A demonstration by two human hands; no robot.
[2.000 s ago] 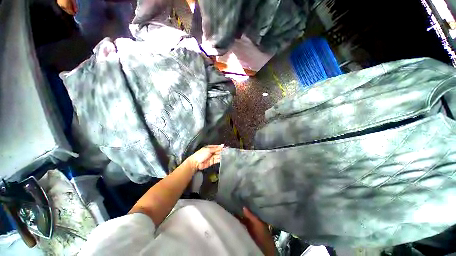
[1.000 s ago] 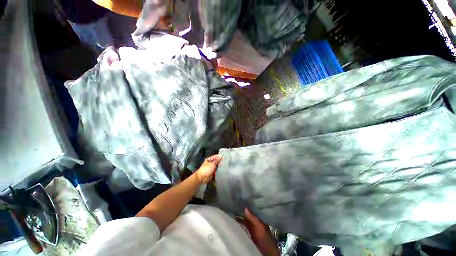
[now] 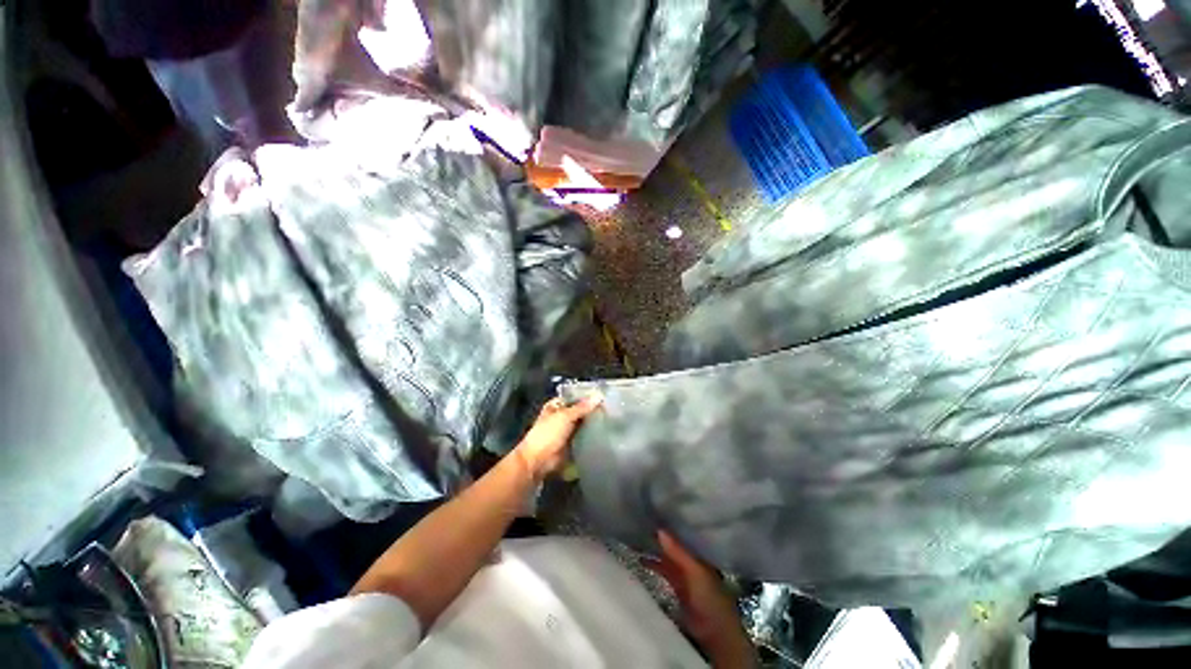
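Note:
A grey mottled jacket (image 3: 836,444) is spread across the right, its long front zip edge running up to the right. Its front panel has quilted diagonal lines. My left hand (image 3: 559,431) pinches the hem corner at the lower end of the zip edge. My right hand (image 3: 692,588) is low at the jacket's near edge; its fingers are partly hidden by the cloth, so its grip cannot be told.
A heap of grey mottled jackets (image 3: 379,314) lies left of centre. A pale covered table (image 3: 59,379) is at the far left. The steam iron (image 3: 98,614) is at the lower left beside crumpled cloth (image 3: 190,595). More garments hang at the top. A blue object (image 3: 794,131) stands behind.
My left hand still holds the hem corner, its fingers now further over the cloth. The jacket's right part sits higher in the picture. The view has shifted, and the iron is more cut off.

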